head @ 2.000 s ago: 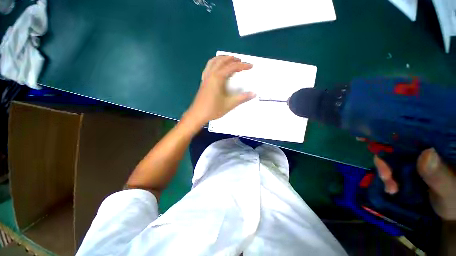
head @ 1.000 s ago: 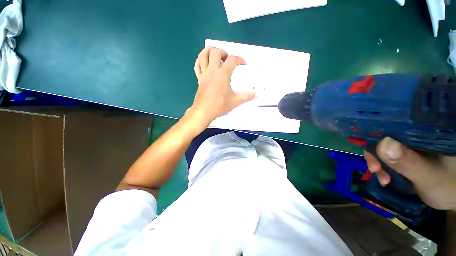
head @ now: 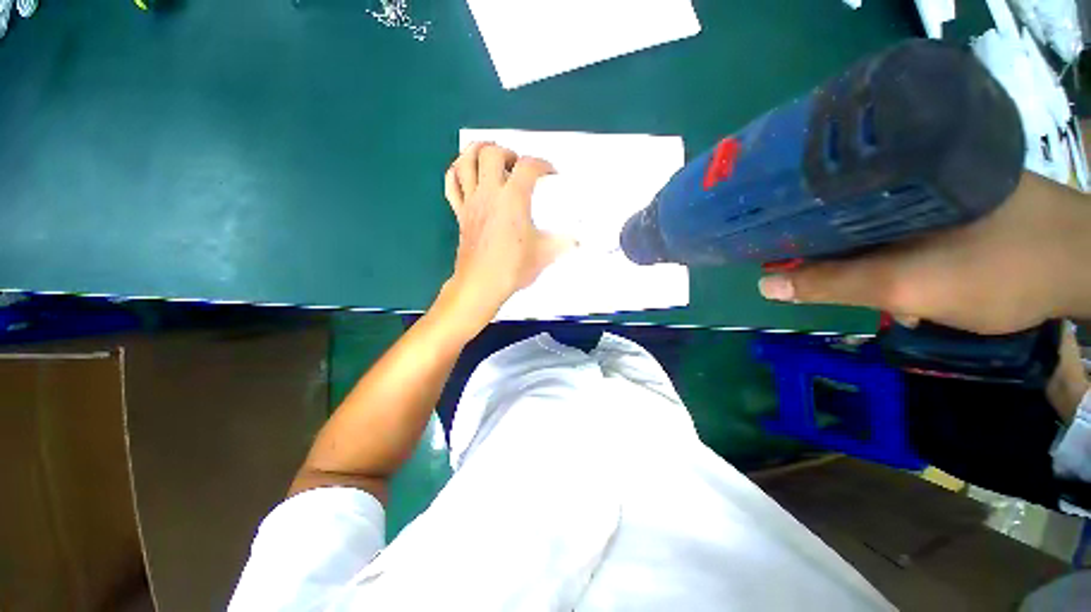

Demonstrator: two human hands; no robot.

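A flat white panel (head: 634,167) lies near the table's front edge. My left hand (head: 493,221) rests on its left part, fingers and thumb spread apart, with nothing seen pinched between them. The thumb tip is near the panel's middle. My right hand (head: 957,269) is shut on the grip of a dark blue cordless drill driver (head: 778,167), partly hidden behind its body. The drill slants down to the left, its black chuck over the panel's right part. The bit hardly shows, and I cannot tell if it touches a screw.
Another white panel (head: 580,30) lies beyond the work. A small silvery pile of screws (head: 397,17) is at the back. White pieces and clear plastic (head: 1029,84) are at the far right. Below the table edge are an open cardboard box (head: 60,478) and a blue plastic stool (head: 837,401).
The drill has swung from nearly level to a steeper slant, its rear end raised. My left hand stays on the panel. The view has shifted, and the white cloth at the left has gone out of view.
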